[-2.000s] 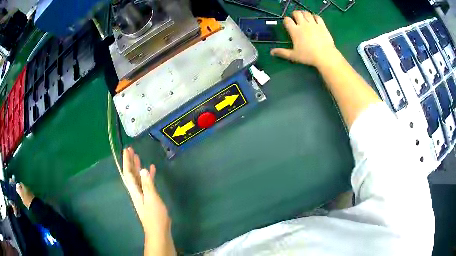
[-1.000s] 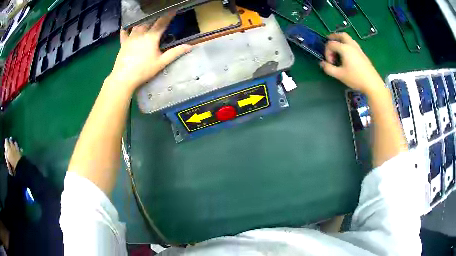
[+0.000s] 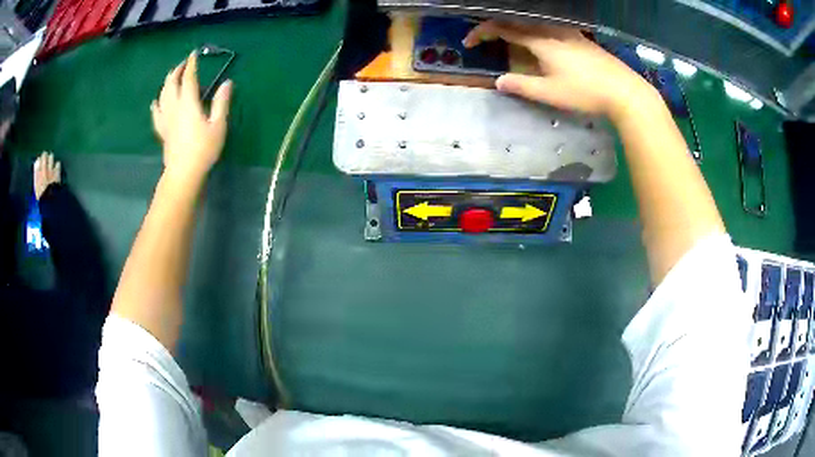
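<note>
My right hand (image 3: pixel 567 71) is over the orange-edged press nest (image 3: pixel 380 67). Its fingers and thumb are on a phone frame with a dark blue camera-end panel (image 3: pixel 440 55), whose right part the hand hides. My left hand (image 3: pixel 189 120) is at the upper left, fingers apart, over a thin dark phone frame (image 3: pixel 230 67) on the green mat; the hand hides part of this frame. The silver base plate (image 3: pixel 456 125) is in front of the nest, above the blue control box with a red button (image 3: pixel 476 220) between two yellow arrows.
Loose phone frames (image 3: pixel 751 170) lie on the mat at the right. A white blister tray (image 3: pixel 760 357) is at the lower right. Red (image 3: pixel 80 22) and black (image 3: pixel 179 11) trays are at the upper left. A hose (image 3: pixel 268 223) runs left of the press. Another person's hand (image 3: pixel 46 171) shows at far left.
My left hand has moved from the nest out to the left mat, where a frame now shows. My right hand has carried a frame from the right mat to the nest.
</note>
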